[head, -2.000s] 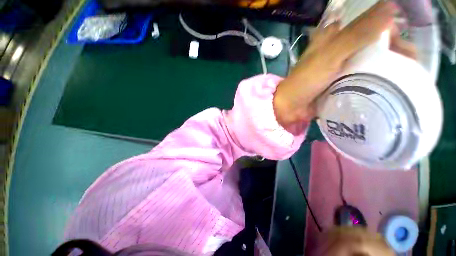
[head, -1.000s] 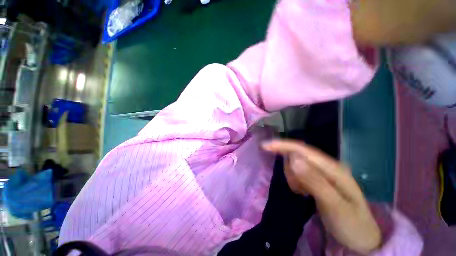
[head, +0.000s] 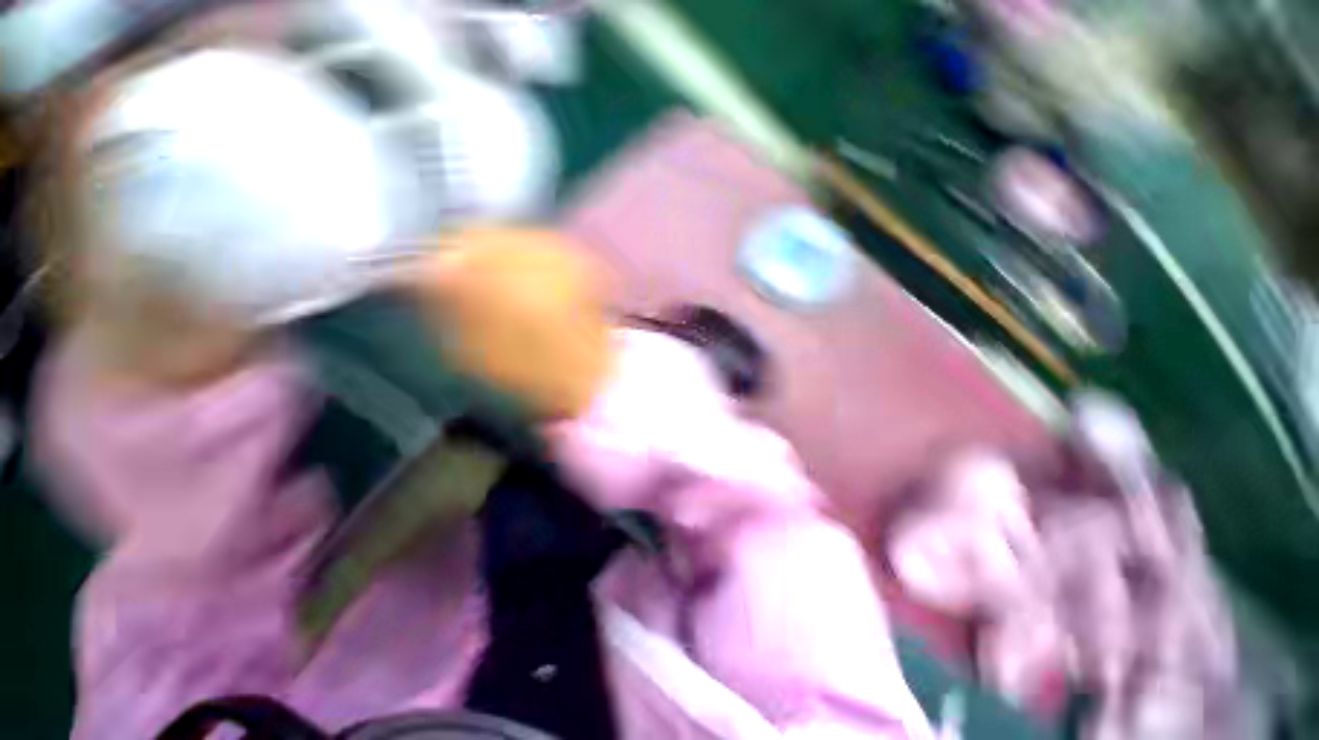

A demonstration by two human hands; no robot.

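The frame is strongly blurred. A white headset (head: 239,181) is at the upper left, with a large round ear cup towards me and more white parts behind it. My left hand (head: 159,333) is at the cup's lower left edge and holds it; its fingers are mostly hidden or smeared. My right hand (head: 521,318) is beside the headset's lower right edge, over the near corner of the pink mat (head: 854,376). Blur hides its fingers and whether it grips the headset.
A dark mouse (head: 723,347) and a light-blue ring (head: 800,256) lie on the mat. Pale-pink ear cushions (head: 984,564) are piled at its right end. Blurred tools and a pinkish ring (head: 1044,195) lie on the green bench beyond the wooden edge (head: 948,268).
The view has swung right, bringing the mat and cushion pile in. The headset now shows at the upper left. My right hand has moved from near my lap to beside the headset.
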